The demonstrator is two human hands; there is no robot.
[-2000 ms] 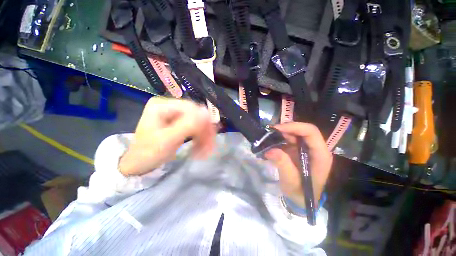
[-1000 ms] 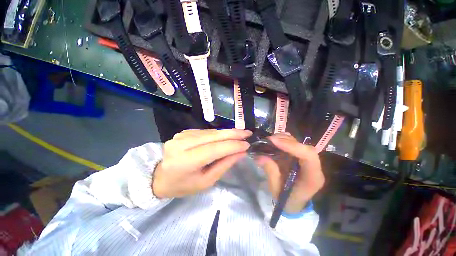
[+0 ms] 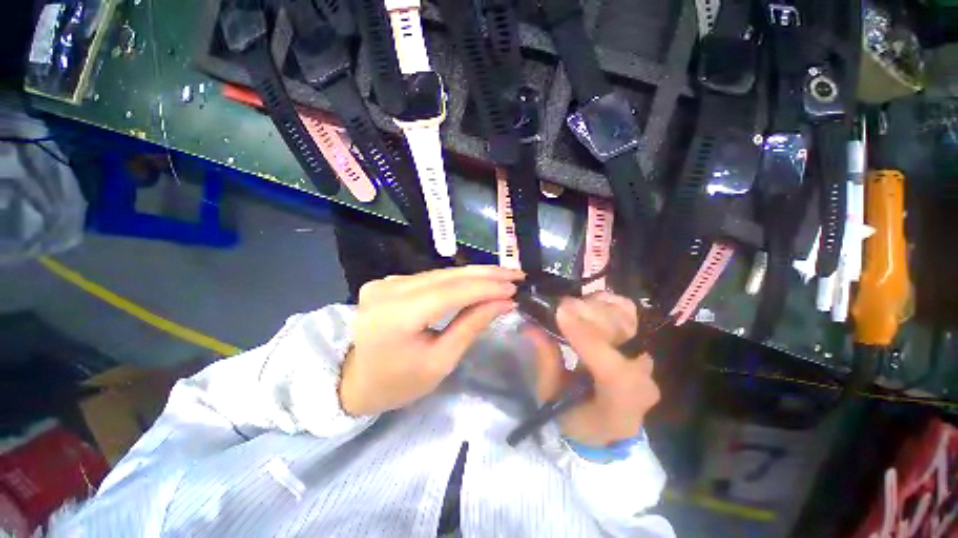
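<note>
A small dark watch (image 3: 538, 305) is held between my two hands in front of the smock, at the bench's front edge. My left hand (image 3: 425, 336) pinches its left side with the fingertips. My right hand (image 3: 601, 363) holds its right side with thumb and fingers. A slim dark stick (image 3: 546, 416), tweezers or a pen, lies in my right hand and points down to the left. Fingers hide much of the watch, and the area below it is blurred.
Watches with black straps and a white-strapped watch (image 3: 421, 100) lie across the foam tray (image 3: 462, 131). Pink straps (image 3: 597, 242) hang near the bench edge. An orange tool (image 3: 882, 257) and white sticks (image 3: 842, 263) lie at right. A red crate (image 3: 919, 489) is low at right.
My left hand has come right and taken hold of the watch with my right hand. The dark stick has swung from nearly upright to slanting down-left.
</note>
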